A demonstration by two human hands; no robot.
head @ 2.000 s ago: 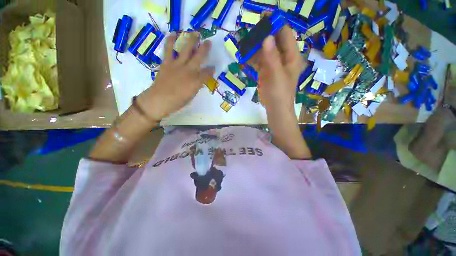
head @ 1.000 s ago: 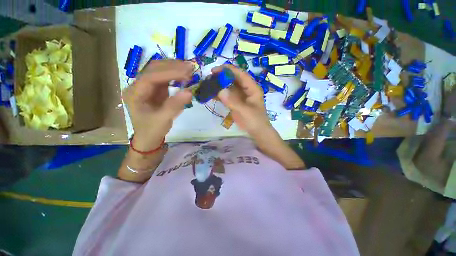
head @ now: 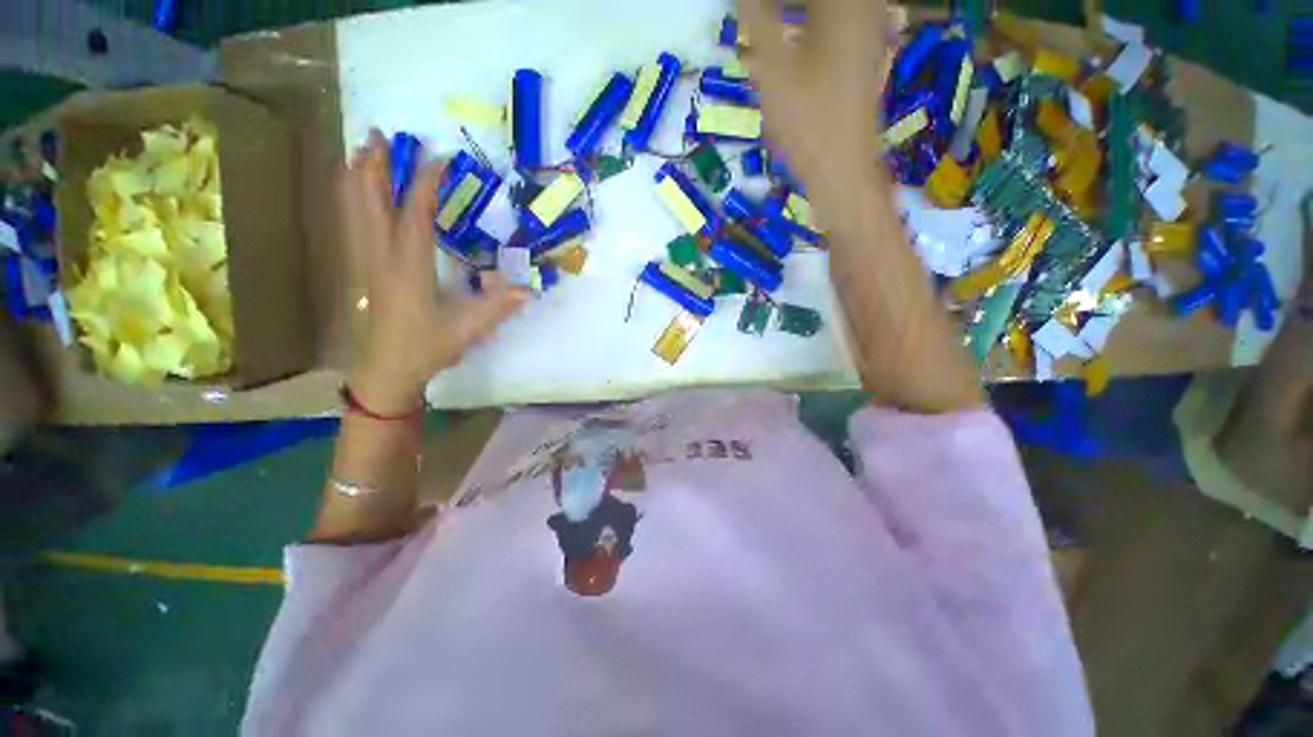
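Note:
My left hand (head: 400, 281) is over the left side of the white work sheet (head: 576, 338), slightly blurred, fingers apart and empty. A blue cell (head: 405, 161) shows by its fingertips. My right hand (head: 821, 79) reaches to the far edge of the sheet; it is blurred and its fingertips are cut off or hidden, so what it holds cannot be told. Blue cells with pale yellow pads (head: 683, 200) lie between the hands. Small green boards (head: 796, 318) and a cell with an amber piece (head: 674, 338) lie nearest my body.
A cardboard box (head: 267, 238) at left holds crumpled yellow liners (head: 151, 274). Green board panels (head: 1025, 187), amber strips (head: 943, 183) and white pieces (head: 943, 238) are heaped at right. More blue cells (head: 1233, 216) lie on cardboard (head: 1224, 108) at far right.
The hands have parted from the dark-faced blue pack they held together. My left hand moved left and opened; my right hand moved up and right to the far edge. The pack is no longer clearly seen.

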